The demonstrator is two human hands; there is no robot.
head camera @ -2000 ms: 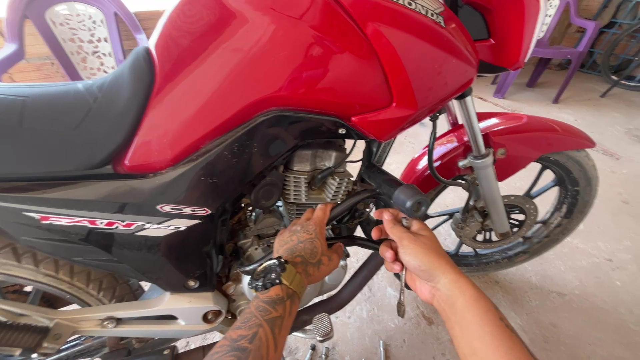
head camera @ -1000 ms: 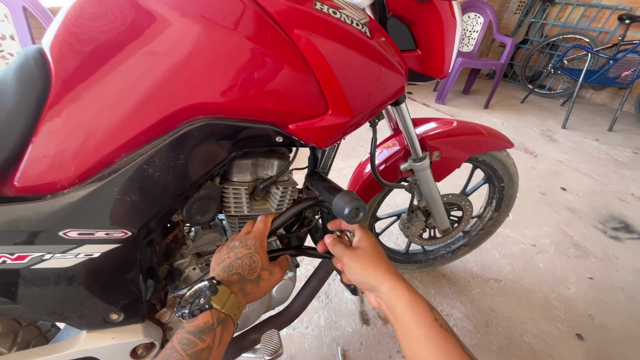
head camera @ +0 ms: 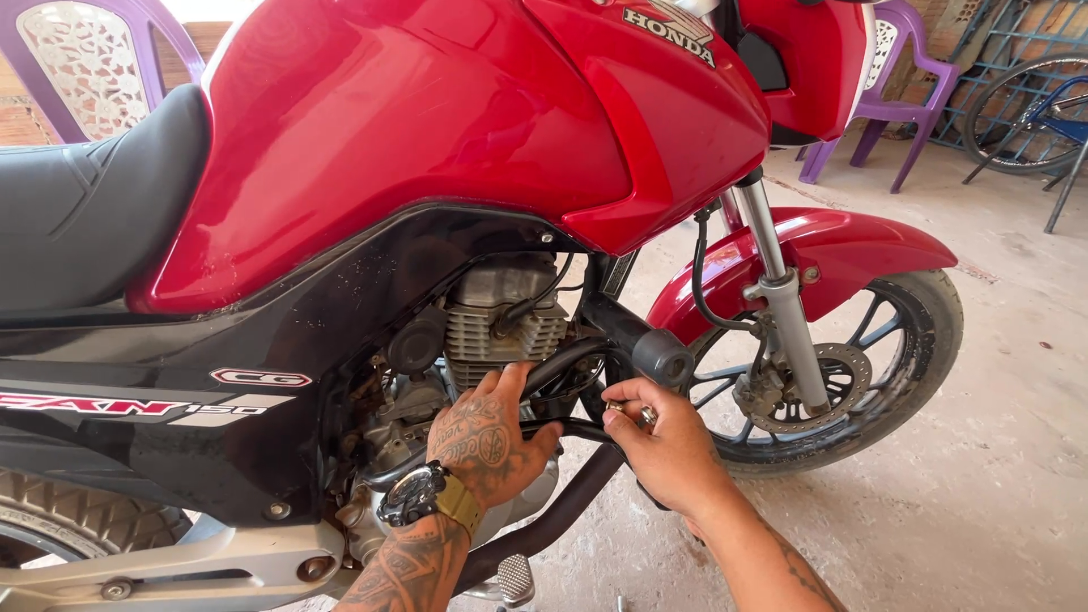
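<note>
A red Honda motorcycle point(head camera: 408, 127) stands with its finned engine cylinder point(head camera: 501, 340) exposed. In front of the engine runs a black tubular engine guard point(head camera: 578, 350) with a round rubber-like end cap point(head camera: 663, 357). My left hand point(head camera: 489, 442), with a watch at the wrist, grips the guard's tubes, fingers at the upper tube and thumb by the lower one. Just below the end cap, my right hand point(head camera: 659, 442) pinches small shiny metal pieces point(head camera: 614, 408) between thumb and fingers; their exact kind cannot be told. My palm hides whatever else it holds.
The front wheel point(head camera: 914, 365) with its brake disc is right of my hands. A foot pedal point(head camera: 515, 580) sits low, below the frame tube. Purple plastic chairs point(head camera: 914, 106) and a bicycle point(head camera: 1011, 127) stand behind. Part of a metal item lies on the concrete floor at the bottom edge.
The wrench-like tool seen hanging below my right hand two seconds ago no longer shows there. Small metal pieces now show at my right fingertips. My left hand stays at the guard.
</note>
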